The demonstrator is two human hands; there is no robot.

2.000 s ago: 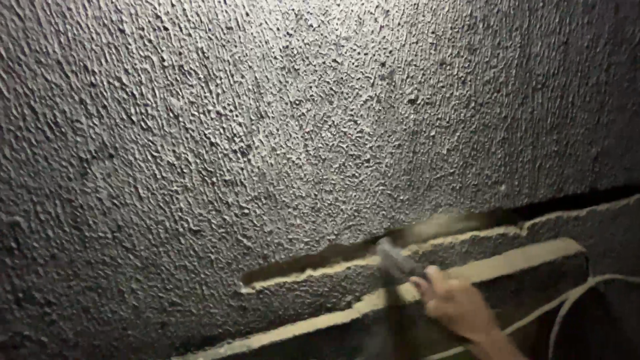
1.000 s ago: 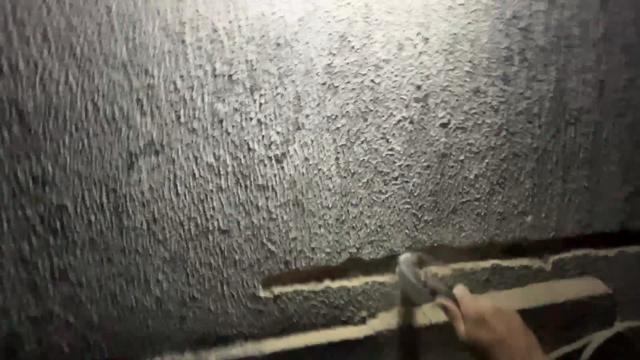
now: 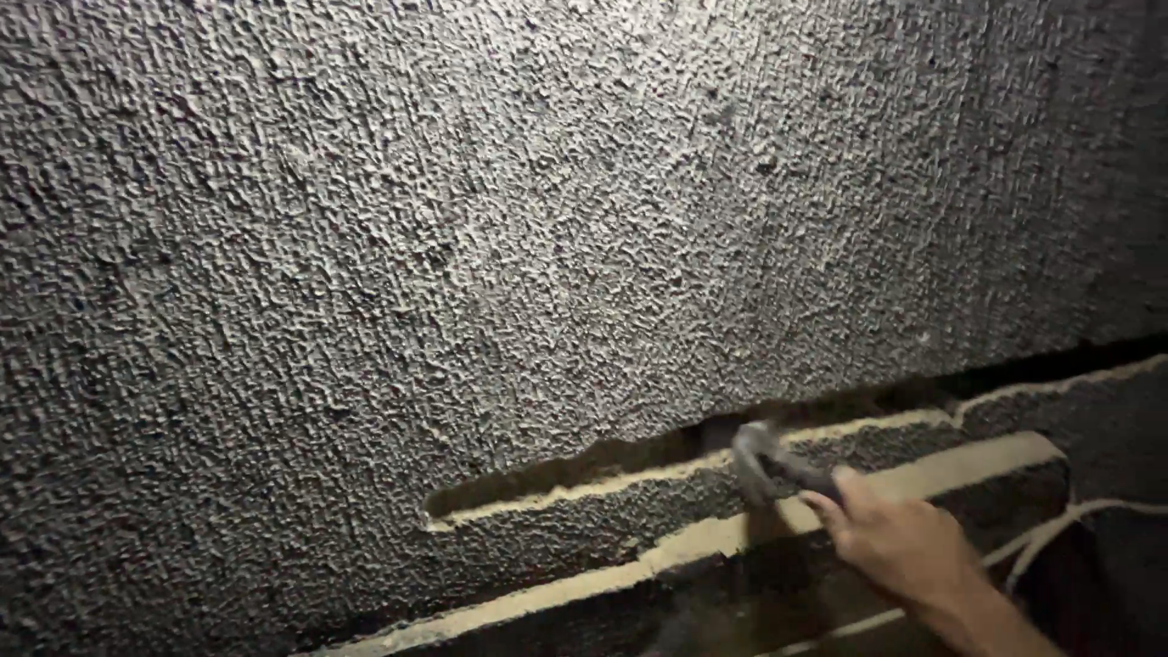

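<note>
At the lower right, my right hand (image 3: pixel 903 538) grips the dark handle of a blurred hand tool with a curved grey head (image 3: pixel 756 461); its exact kind cannot be told. The tool's head is at a long dark groove (image 3: pixel 566 474) cut in the rough textured wall (image 3: pixel 547 274). A pale, ragged edge (image 3: pixel 639 479) runs along the groove's lower side. My left hand is not in view.
Below the groove, a pale ledge (image 3: pixel 566 593) slants up to the right, with a dark recess under it. Pale cords or cables (image 3: pixel 1049 529) cross at the lower right. Strong light falls on the wall's upper middle.
My right hand stays closed on the tool, whose head remains near the groove in all frames. The view has shifted somewhat between frames.
</note>
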